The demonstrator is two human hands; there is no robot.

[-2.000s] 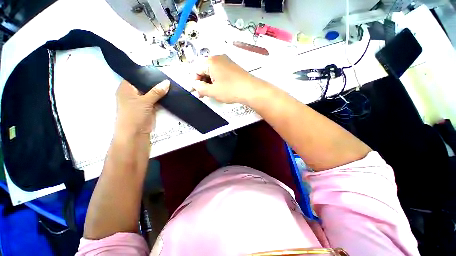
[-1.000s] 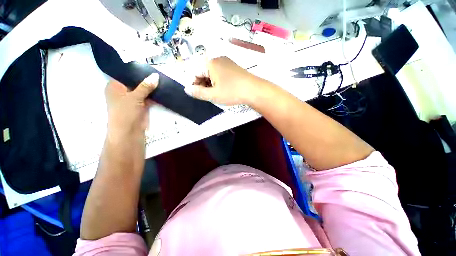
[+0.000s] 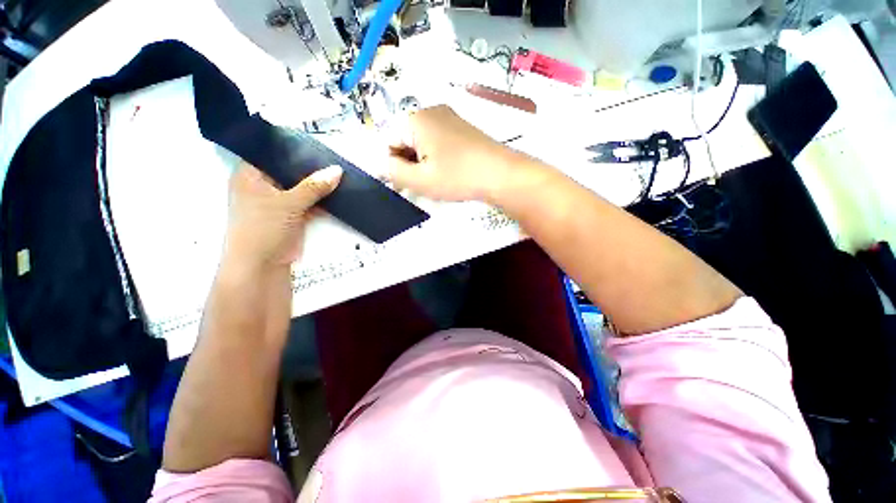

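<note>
A wide black strap runs from the black half-moon bag body at the left across the table to the middle. A speckled zipper line and a tiny gold label show on the bag. My left hand grips the strap, thumb on top and fingers beneath. My right hand is beside the strap's upper edge, fingers curled in; whether it holds something small is hidden. The needle area of the sewing machine is just above my hands, beside a blue hose.
Black thread snips with cords lie right of my right hand. A reddish-brown stick and a pink-red tool lie under the machine arm. A black phone-like rectangle lies at the right. A blue tray is under the table edge.
The strap's free end has drawn up and left, and the strap now bends more sharply above my left hand. My right hand stays near the same place. The view has shifted slightly.
</note>
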